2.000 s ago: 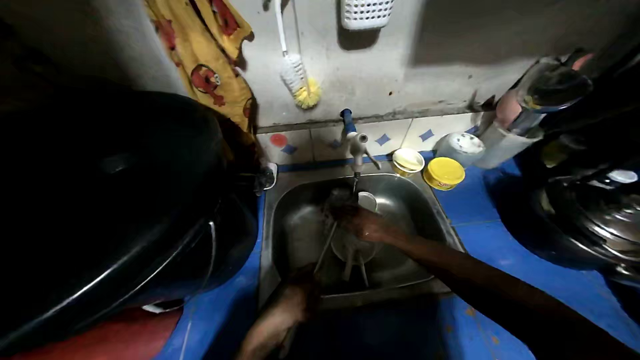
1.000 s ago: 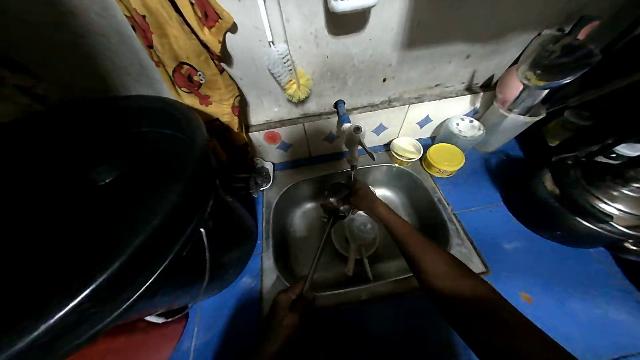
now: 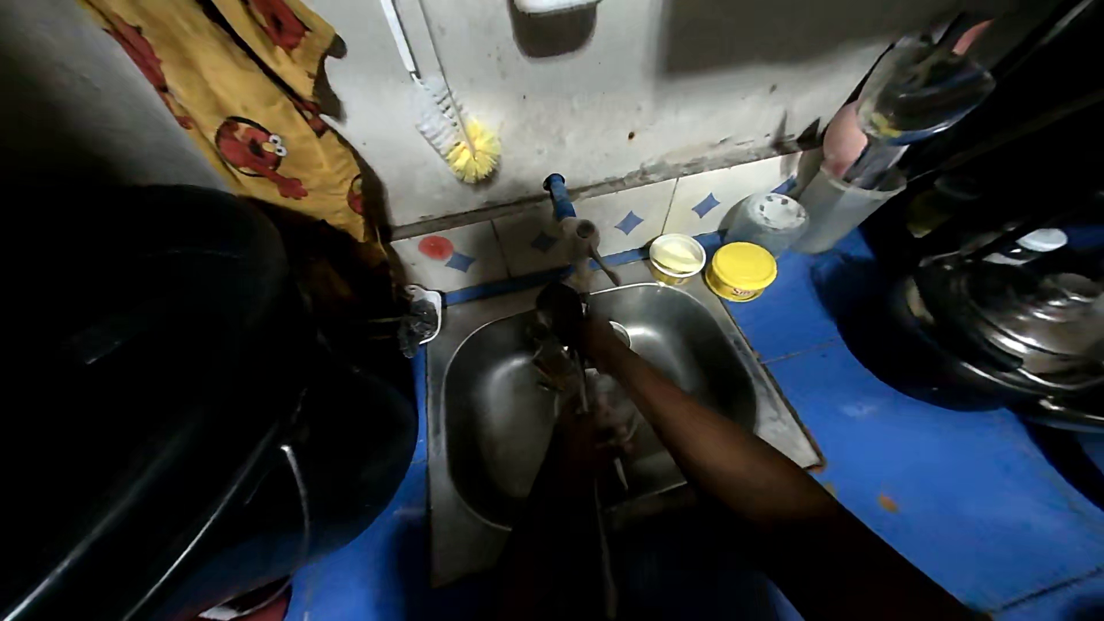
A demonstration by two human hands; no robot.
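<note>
Under the faucet (image 3: pixel 580 246), my right hand (image 3: pixel 597 336) is at the dark, rounded head of a long-handled utensil (image 3: pixel 561 315), which looks like a ladle. Lower down, my left hand (image 3: pixel 595 435) is closed around the utensil's thin handle, over the middle of the steel sink (image 3: pixel 500 423). Shadow and blur hide the fingers of both hands. Partly behind my right hand a pale round rim (image 3: pixel 621 332) shows in the basin. Another dish and further handles lie beneath my hands, too dim to name.
Behind the sink's right corner stand an open tub (image 3: pixel 677 257) and a yellow lidded tub (image 3: pixel 742 270). A large black container (image 3: pixel 155 388) crowds the left side. Pots (image 3: pixel 1035 328) occupy the right. A brush (image 3: pixel 457 138) and a yellow cloth (image 3: pixel 259 129) hang above; a soap dish (image 3: pixel 427 315) sits left.
My left hand has moved from the sink's front edge into the basin, closer to my right hand. My right hand stays near the faucet, at the utensil's head.
</note>
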